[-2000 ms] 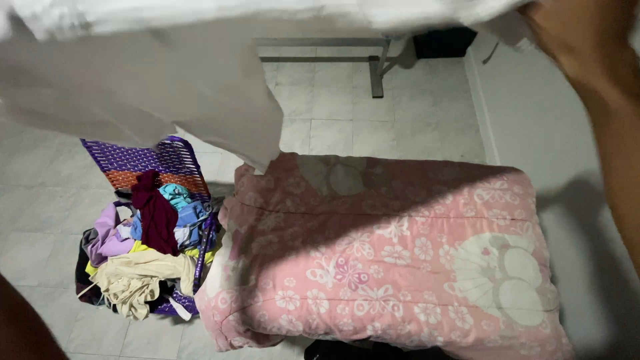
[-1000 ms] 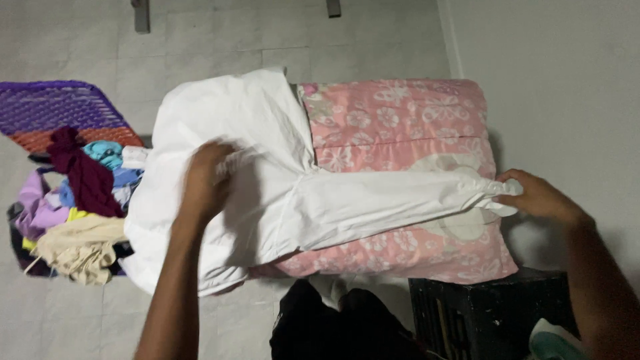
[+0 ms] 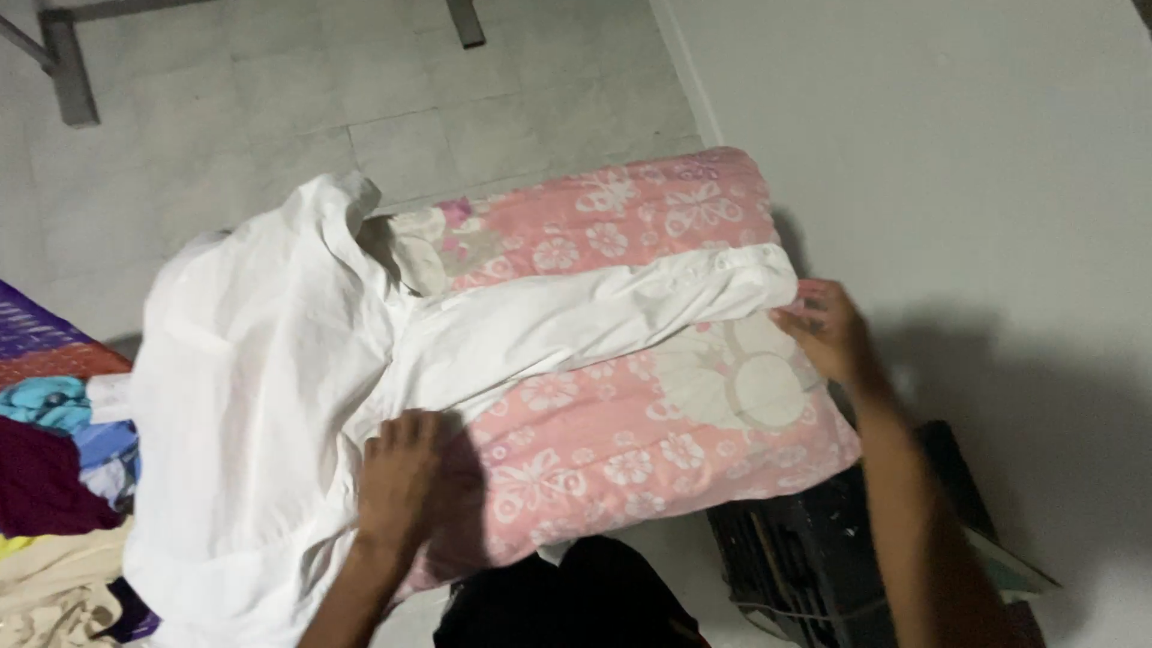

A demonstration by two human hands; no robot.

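A white long-sleeved shirt (image 3: 243, 387) lies over the left part of a padded surface covered in pink floral fabric (image 3: 621, 450). One sleeve (image 3: 576, 315) stretches rightward across the pink cover, its cuff near the right edge. At that cuff is my right hand (image 3: 828, 328), fingers apart and touching or just beside the cuff's end; whether it pinches the cloth cannot be told. My left hand (image 3: 400, 463) rests palm down on the shirt near the sleeve's lower seam, fingers slightly bent.
Mixed clothes (image 3: 54, 477) lie on a purple and orange woven chair (image 3: 45, 333) at the left. A dark crate-like box (image 3: 810, 558) stands at lower right, near a pale wall (image 3: 945, 180). Metal legs (image 3: 67, 72) stand on the tiled floor (image 3: 387, 108).
Two seconds ago the white cloth was held up in the air; now it lies on the pink cover. Since one second ago, my left hand has come down onto the shirt near the sleeve.
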